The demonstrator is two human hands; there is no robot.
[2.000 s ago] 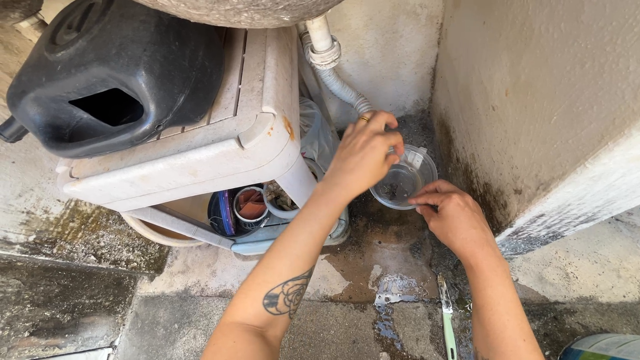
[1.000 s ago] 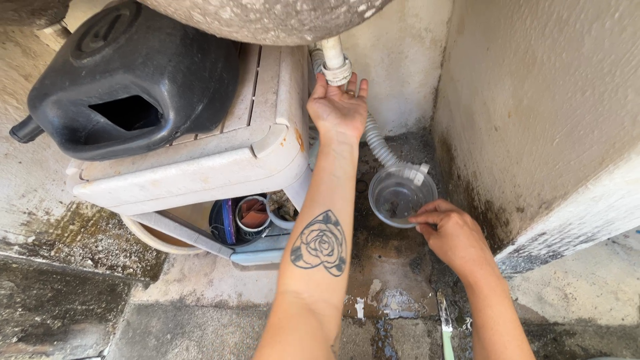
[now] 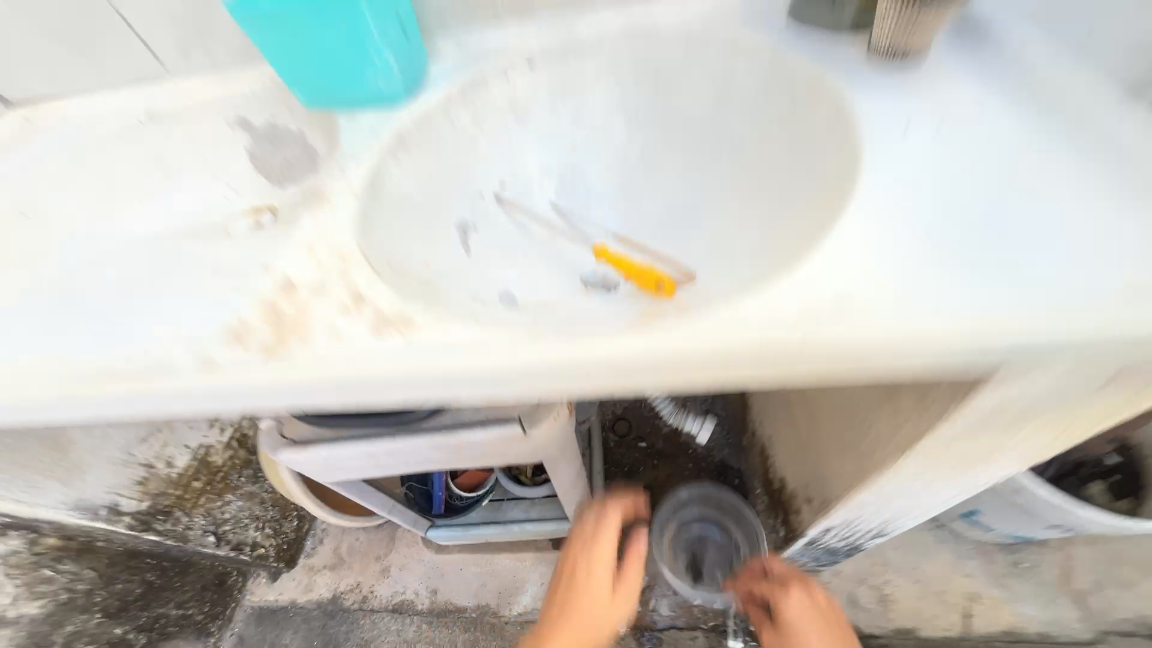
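A round clear plastic container (image 3: 706, 540) is pinched at its right rim by my right hand (image 3: 787, 598), in the lower middle of the view. Just left of the container is my left hand (image 3: 598, 562), blurred, fingers curled; it looks separate from the rim and nothing shows in it. Dark matter lies at the container's bottom. Behind the container, the loose end of a white corrugated drain hose (image 3: 686, 420) hangs below the counter, its upper part hidden by the counter's edge.
A white washbasin (image 3: 630, 162) holds a yellow-handled tool (image 3: 634, 270) and a thin stick-like item. A turquoise container (image 3: 337, 49) stands at its back left. Underneath are a white plastic stand (image 3: 432, 454) with pots and a wall (image 3: 864, 459). A white bucket (image 3: 1035, 508) sits at the right.
The view has swung up over the basin. My left hand has come down from the pipe fitting to beside the container. The container and the hose end are now apart.
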